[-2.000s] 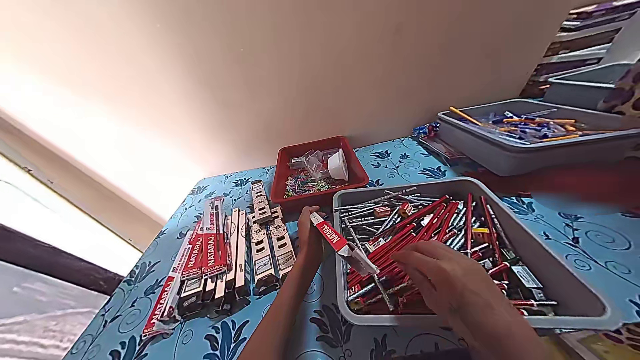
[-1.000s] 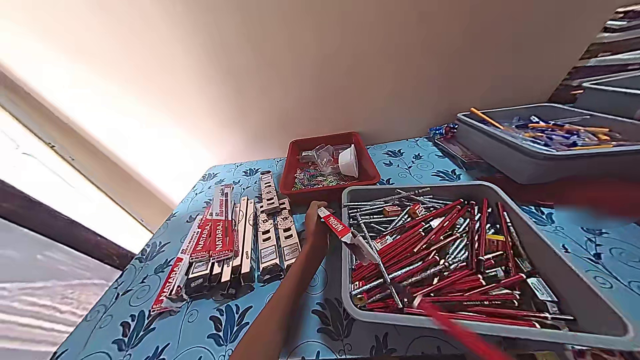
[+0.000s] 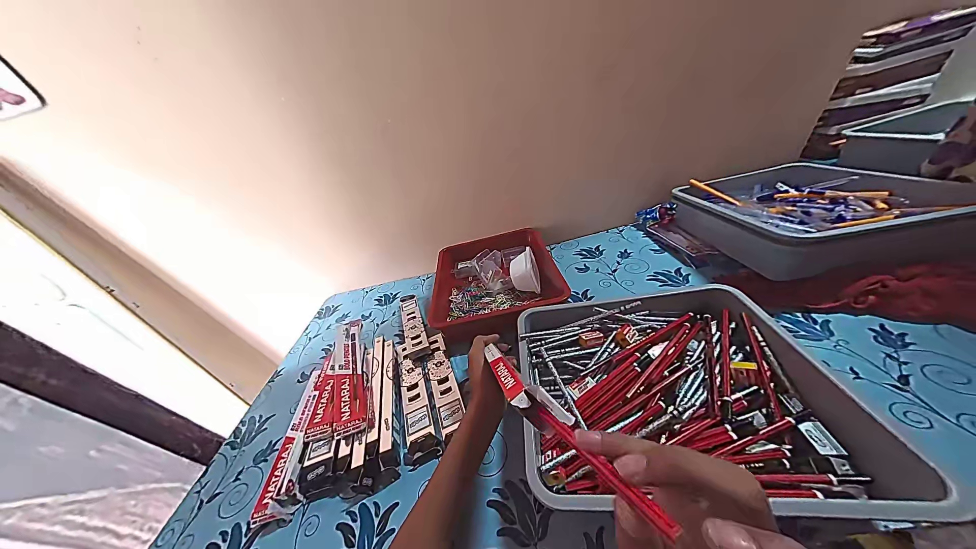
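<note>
My left hand (image 3: 486,374) grips a red and white pencil box (image 3: 506,375), tilted over the left edge of a large grey tray (image 3: 862,427). The box's near flap is raised. In my right hand (image 3: 682,484) are red pencils (image 3: 610,473), seemingly more than one, their far ends at the mouth of the box. Red pencils, silver-patterned pencils (image 3: 690,385) and small erasers or sharpeners fill much of the tray. My left fingers are partly hidden behind the box.
Filled red boxes (image 3: 339,393) and black and white boxes (image 3: 415,404) lie at the left on the blue floral tablecloth. Behind stands a red tray (image 3: 499,305) with clips and a white cup (image 3: 524,271). Another grey tray (image 3: 823,236) with pens is at the back right, beside red cloth (image 3: 900,293).
Two seconds ago my right hand was over the pencils in the tray. It now holds red pencils against the box's mouth. My left hand keeps its grip on the box.
</note>
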